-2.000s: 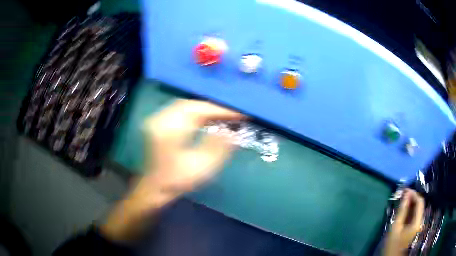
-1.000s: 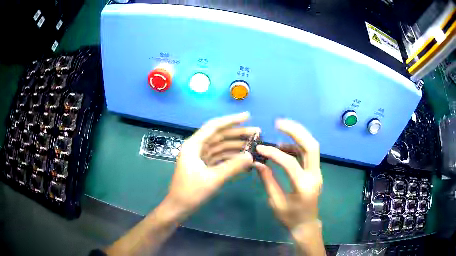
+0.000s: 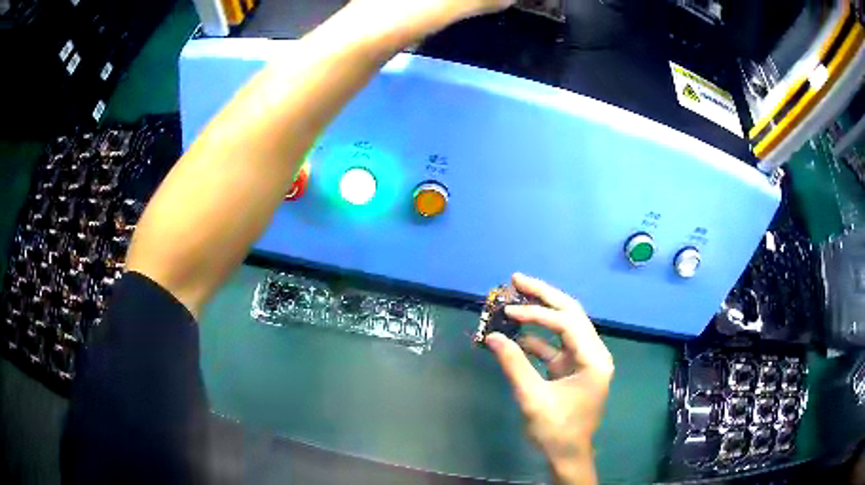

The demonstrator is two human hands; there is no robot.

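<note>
My right hand (image 3: 560,365) holds a small electronic assembly (image 3: 497,317) between thumb and fingers, just in front of the blue control panel's lower edge. The assembly is black with coppery metallic parts. My left forearm crosses over the left part of the control panel (image 3: 541,180) and partly covers the red button (image 3: 298,182). My left hand (image 3: 455,8) is at the top edge of the picture, over the machine bed, mostly cut off; its fingers and anything in them cannot be seen.
A small clear blister strip (image 3: 341,311) lies on the green mat (image 3: 379,398). Black trays with assemblies stand at left (image 3: 66,246) and right (image 3: 745,407). The white button (image 3: 358,187) is lit. Guard posts (image 3: 806,85) rise at the top corners.
My left hand has left the assembly and reached forward over the panel to the machine bed. My right hand still holds the assembly. The view has shifted slightly.
</note>
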